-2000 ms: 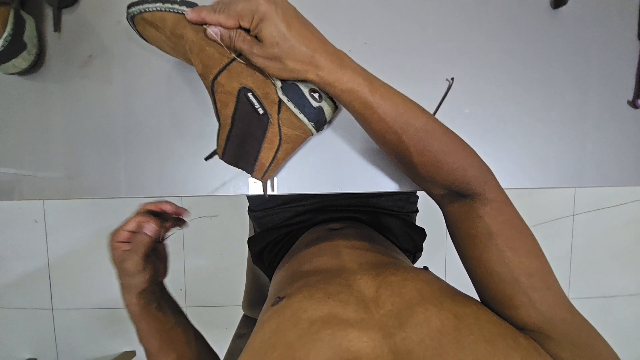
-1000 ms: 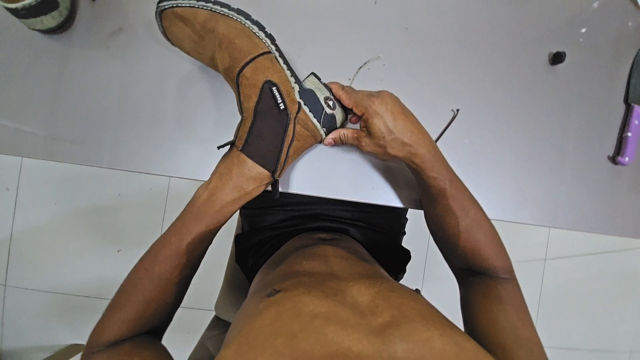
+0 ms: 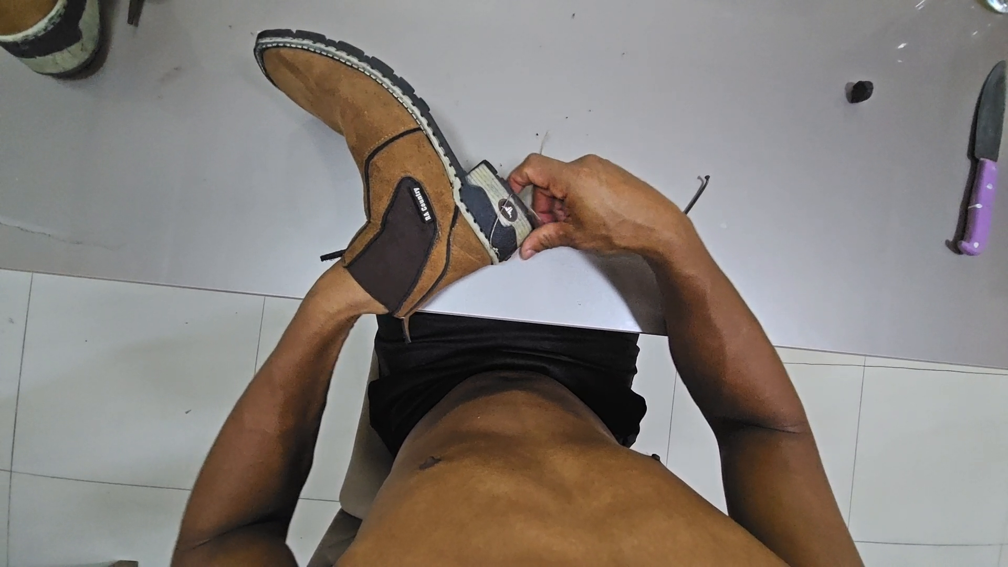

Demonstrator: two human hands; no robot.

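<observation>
A brown suede ankle boot point(image 3: 394, 150) lies on its side over the table's near edge, with its dark, stitched sole facing up and right and its toe at upper left. My left hand point(image 3: 340, 293) is inside the boot's shaft; only the wrist shows, so its fingers are hidden. At the cream and dark blue heel block point(image 3: 496, 209), my right hand point(image 3: 583, 205) has thumb and forefinger on either side of the heel's outer edge. A thin thread point(image 3: 494, 228) runs across the heel, and a fine strand stands up behind the right hand's fingers.
A knife with a purple handle point(image 3: 979, 209) lies at the table's right, beside a small black lump point(image 3: 861, 91). A thin hooked metal tool point(image 3: 698, 194) is just past my right wrist. Another boot point(image 3: 59, 39) stands at upper left. The grey table point(image 3: 197, 197) ends near my waist.
My left hand, off the boot two seconds ago, is now inside its shaft. My right hand has moved from the sole to the heel. The view has shifted, bringing the knife in.
</observation>
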